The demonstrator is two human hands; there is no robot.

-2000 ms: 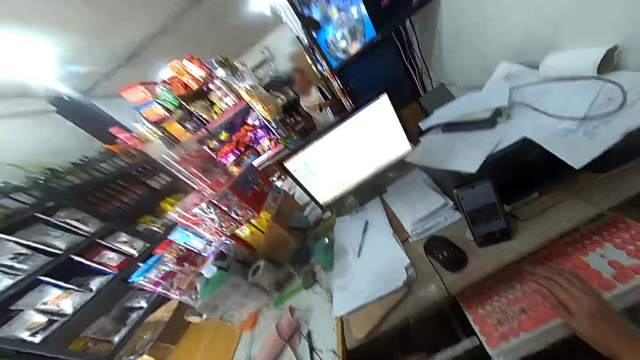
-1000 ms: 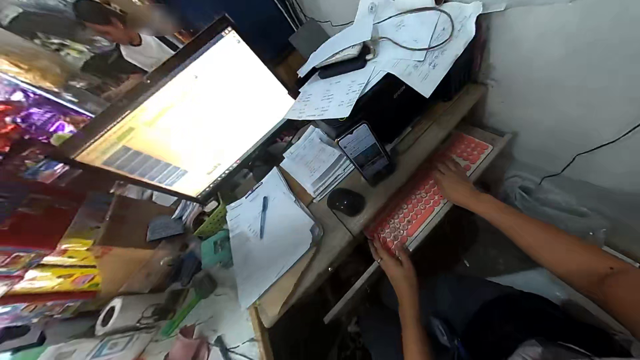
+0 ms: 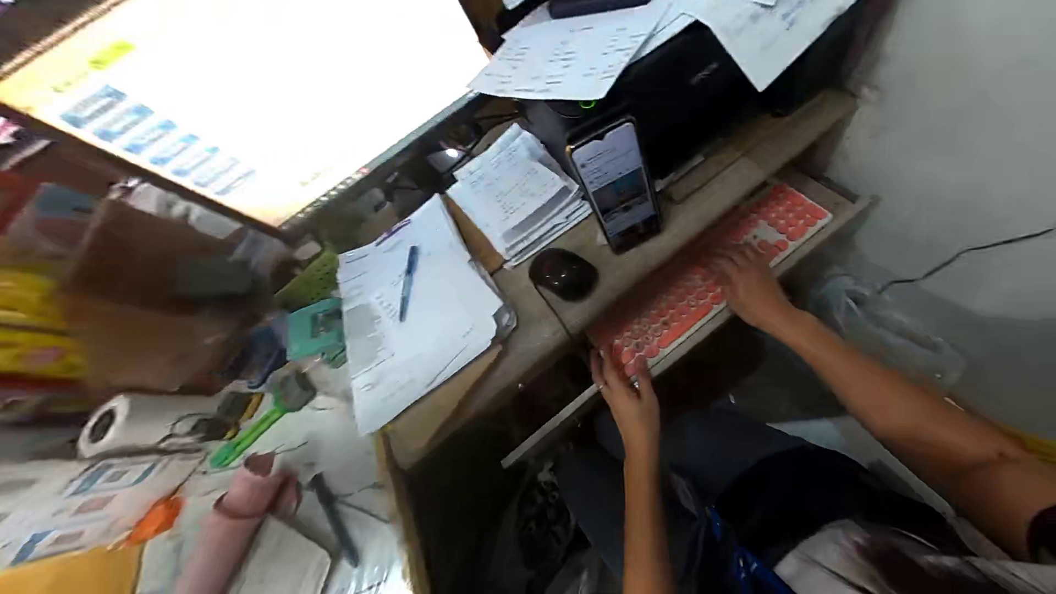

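A red keyboard with round keys (image 3: 681, 312) lies on a pull-out tray below the desk top. My left hand (image 3: 629, 400) rests at the keyboard's near left end, fingers spread on its keys, with a ring on one finger. My right hand (image 3: 752, 285) lies over the keys farther along, toward the right end, fingers bent and apart. Neither hand holds anything. Just above the tray sits a black computer mouse (image 3: 563, 275), with a smartphone (image 3: 615, 183) propped upright beside it, its screen lit.
A bright monitor (image 3: 272, 91) stands at upper left. Stacked papers (image 3: 520, 194), a blue pen (image 3: 408, 283) on more sheets (image 3: 421, 330), and a black printer (image 3: 685, 82) under papers cover the desk. A paper roll (image 3: 140, 421) and a green-handled brush (image 3: 252, 435) lie at lower left.
Two seconds ago only my right hand showed, over the keyboard; my left hand came into view one second ago. Both have stayed at the keyboard since. The view has swung down and right.
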